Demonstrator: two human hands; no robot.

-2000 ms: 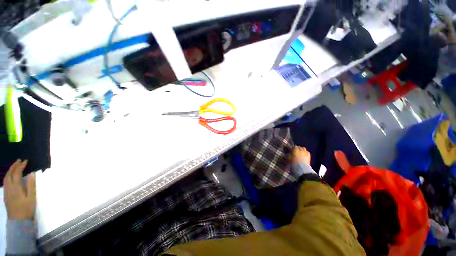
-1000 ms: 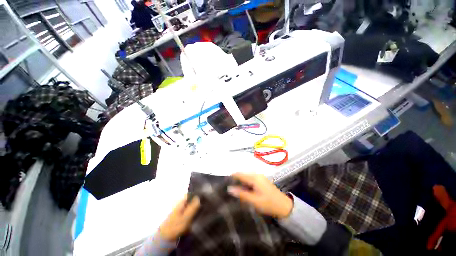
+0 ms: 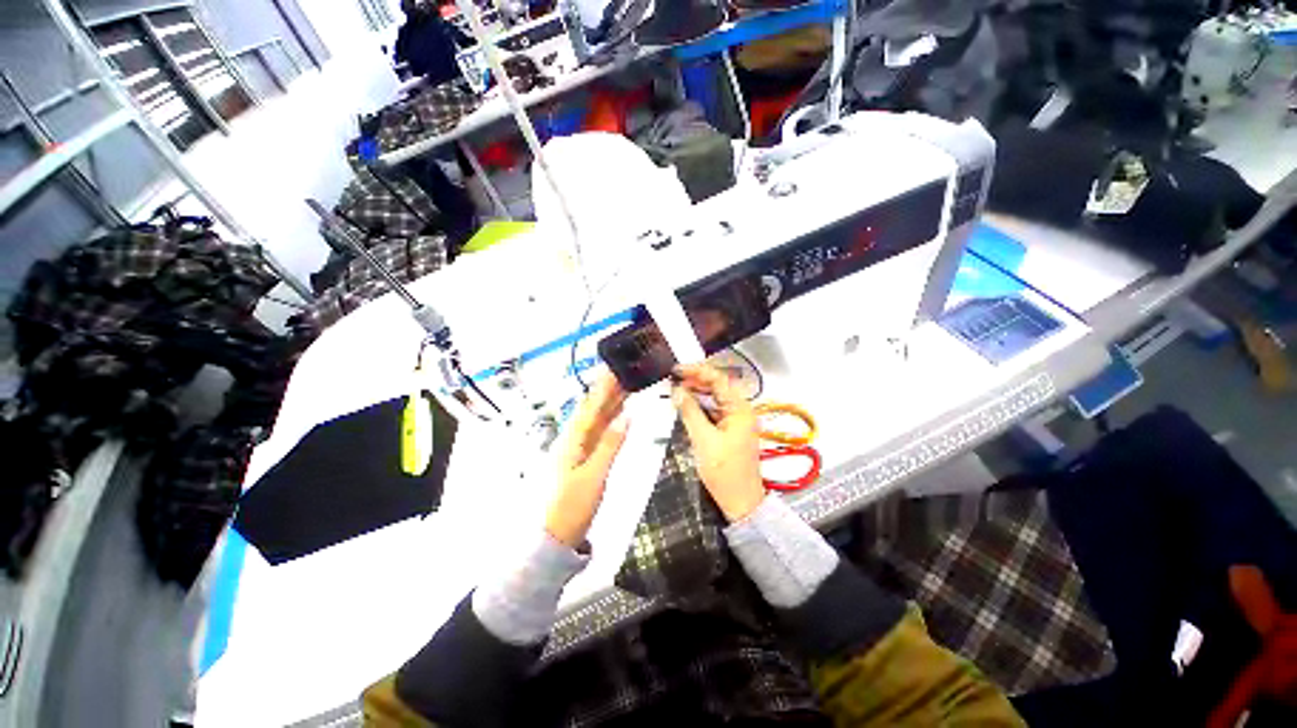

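Note:
A plaid fabric piece (image 3: 670, 529) hangs from my right hand (image 3: 723, 444) over the table's front part. My right hand's fingers are closed on its upper edge, just below the phone (image 3: 686, 333). My left hand (image 3: 585, 465) is raised beside it, left of the fabric; whether its fingertips hold anything is unclear. The black panel (image 3: 346, 477) lies flat on the table left of the needle area, partly under the neon yellow-green tag (image 3: 415, 434). The scissors (image 3: 790, 448), with orange-yellow and red handles, lie right of my right hand, their blades hidden.
The white machine head (image 3: 868, 171) spans behind my hands. A grey rod (image 3: 377, 270) stands at left. More plaid fabric (image 3: 1003, 576) and dark pieces (image 3: 1159, 526) hang at right beyond the ruler-marked edge (image 3: 925, 452). Plaid heaps (image 3: 135, 306) lie at far left.
Both hands have moved from the floor side and table edge to the plaid piece, then up towards the phone. The plaid piece has come onto the table. The view has swung left.

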